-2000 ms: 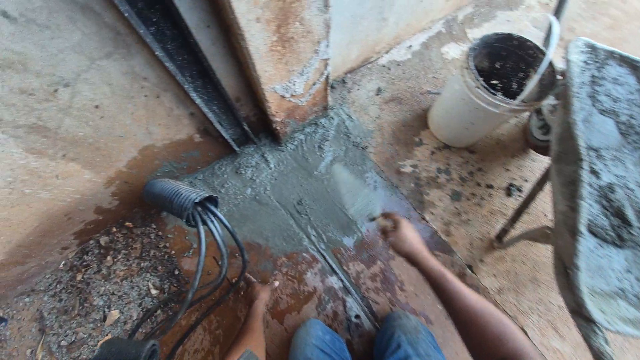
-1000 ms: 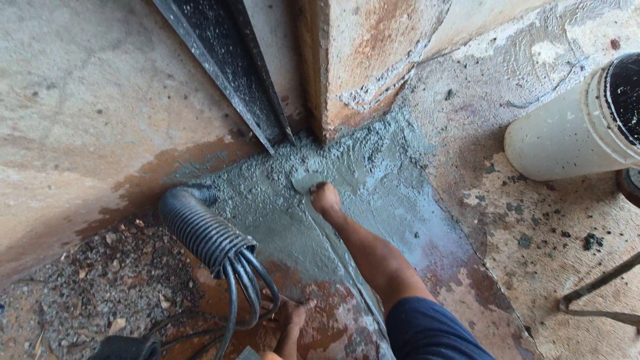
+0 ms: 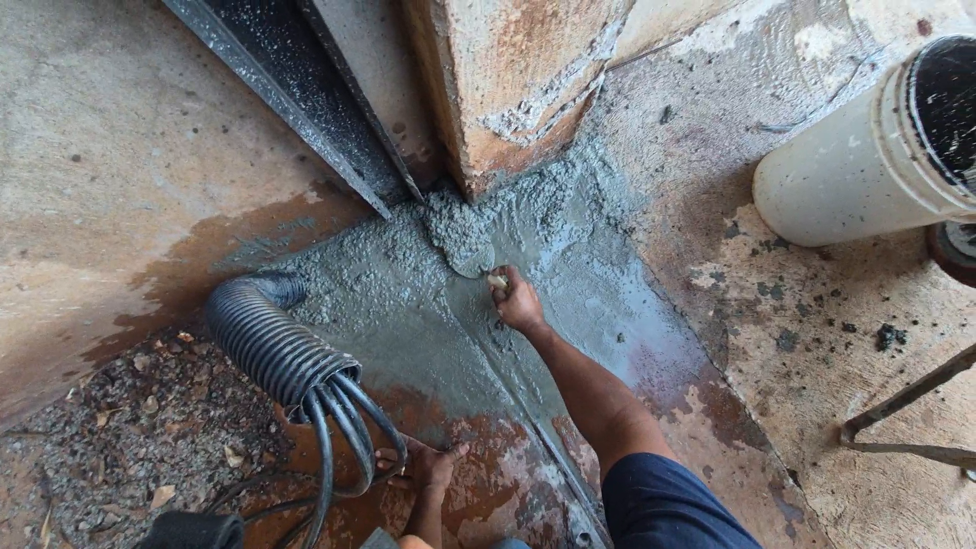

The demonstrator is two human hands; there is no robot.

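My right hand (image 3: 518, 301) is closed around the handle of a trowel (image 3: 471, 261), whose blade lies in the wet cement mortar (image 3: 412, 320), under a lump of mortar at the foot of the concrete column (image 3: 518, 84). My left hand (image 3: 428, 467) is low in the view beside the black cables (image 3: 343, 427), partly behind them; its thumb is spread and whether it grips a cable is not clear. The cables come out of a corrugated black conduit (image 3: 278, 343) that bends up from the mortar's left edge.
A black metal channel (image 3: 297, 84) leans down to the mortar left of the column. A white bucket (image 3: 831, 168) stands at the right, above a metal leg (image 3: 907, 396). Gravel and dry leaves (image 3: 152, 427) cover the lower left. A straight groove crosses the mortar.
My right hand has moved with the trowel from the mortar's right part to near the column's foot. My left hand stays low by the cables. The view has moved nearer the floor.
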